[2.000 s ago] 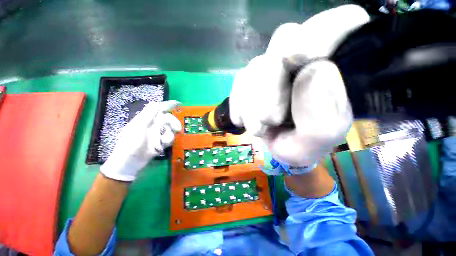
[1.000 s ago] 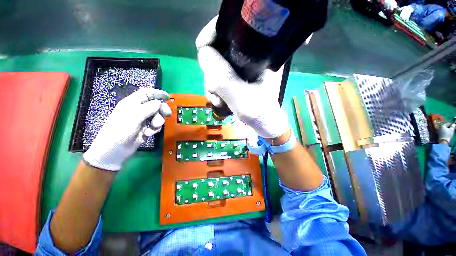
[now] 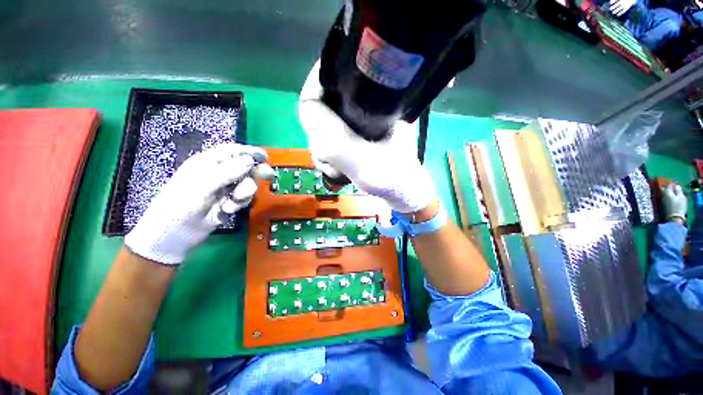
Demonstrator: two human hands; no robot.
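Note:
My right hand, in a white glove with a light blue wrist strap, grips the black electric screwdriver, its nose down over the top circuit board. Its bit is hidden. The orange-brown fixture holds three green boards; the middle board and bottom board show fully. My left hand, gloved, is over the right side of the black screw tray, thumb and fingertips together at the fixture's upper left corner. Whether a screw is between them, I cannot tell.
A red mat lies at the left. Silvery finned metal stock with tan strips is stacked at the right, a clear plastic bag beyond it. A dark green conveyor runs behind. Another person's gloved hand is at the far right.
The screwdriver and right hand have swung left and upright from a raised, tilted pose near the camera. In the last second they shifted only slightly. The left hand stays near the fixture's corner.

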